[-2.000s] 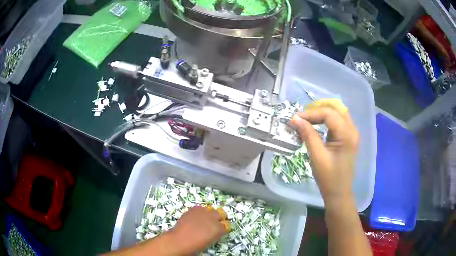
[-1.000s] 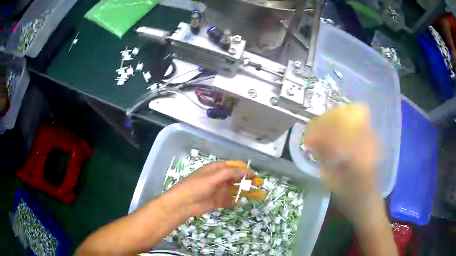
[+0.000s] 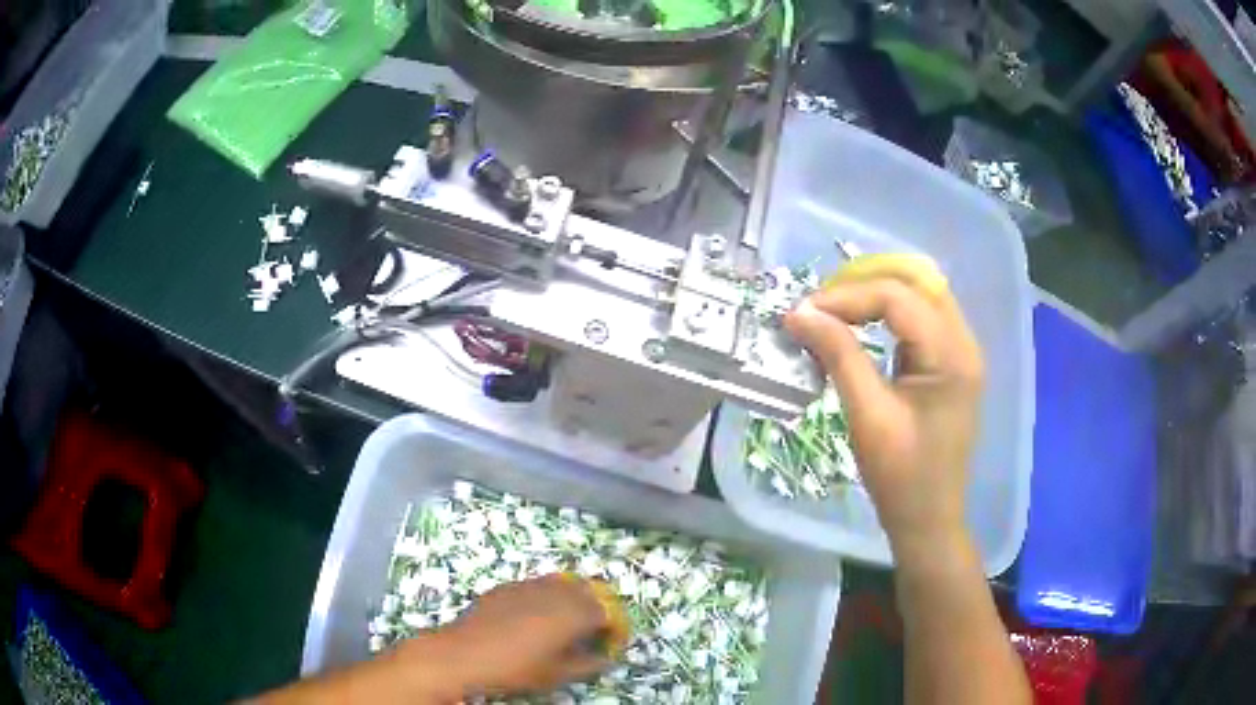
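My right hand (image 3: 902,372), with a yellow finger cot, is at the insertion fixture (image 3: 705,314) at the right end of the machine. Its thumb and index finger are pinched together there; a part between them is too small to make out. My left hand (image 3: 544,636), with yellow-orange finger cots, is on the heap of white-and-green parts (image 3: 689,606) in the supply tub (image 3: 338,551). Its fingertips are partly hidden, so I cannot tell if it holds a part. The output tub (image 3: 1012,413) lies under and behind my right hand, with parts in it.
The air cylinder (image 3: 462,227) runs left from the fixture. The steel bowl feeder (image 3: 592,124) stands behind it, with a feed track (image 3: 766,165). A green bag (image 3: 283,90) and loose parts (image 3: 276,262) lie left. A blue lid (image 3: 1088,468) is right, a red stool (image 3: 110,523) lower left.
A second ago my left hand was raised over the supply tub with a white part; now it is down on the heap. My right hand, then blurred below the fixture, is now at it. The view has shifted.
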